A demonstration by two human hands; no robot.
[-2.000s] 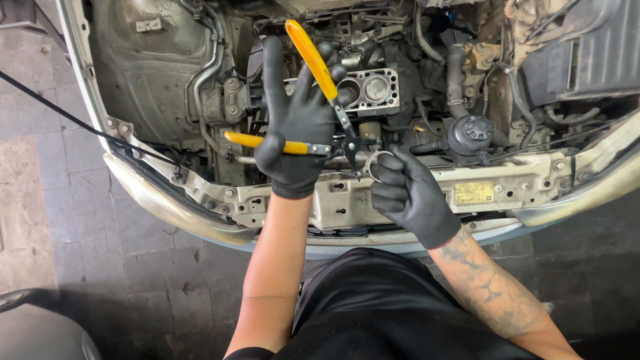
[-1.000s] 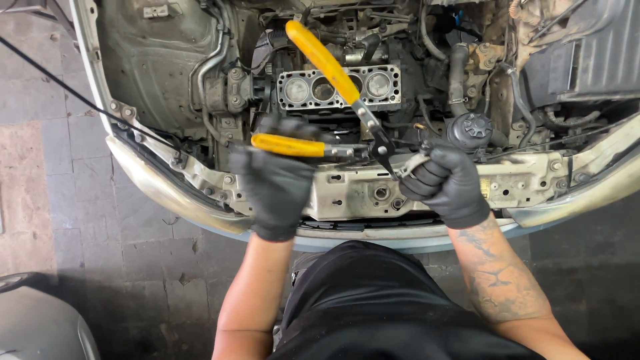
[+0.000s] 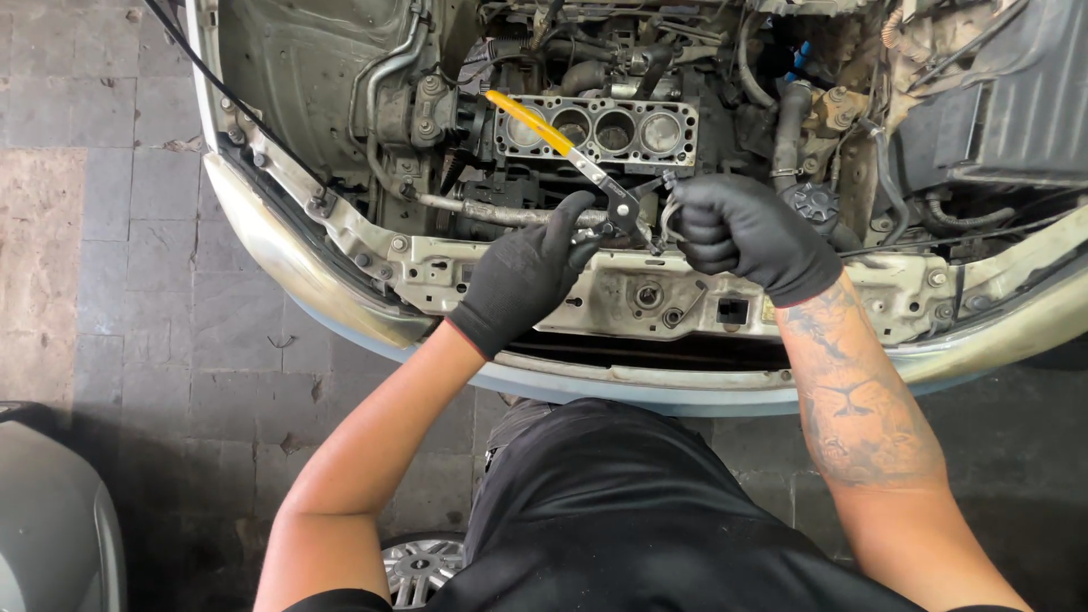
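Note:
My left hand [image 3: 531,268], in a black glove, is closed around the lower handle of yellow-handled pliers [image 3: 623,209]; the other handle sticks up to the left, over the engine block. My right hand [image 3: 752,229], also gloved, grips a thin metal ring [image 3: 671,219], partly hidden by the fingers. The pliers' jaw tips lie at the ring's left side; whether they grip it is unclear. Just beyond both hands is the engine block [image 3: 597,129] with its cylinder bores exposed, pistons showing in some.
The radiator support panel [image 3: 612,293] crosses in front of my body, below the hands. Hoses and a black cap [image 3: 810,204] lie to the right. A black cable [image 3: 234,98] slants across the left fender. A wheel [image 3: 422,565] is on the tiled floor.
My left hand has gone from spread fingers beside the pliers to holding their lower handle. The handles are closer together than one second ago. The ring remains in my right hand.

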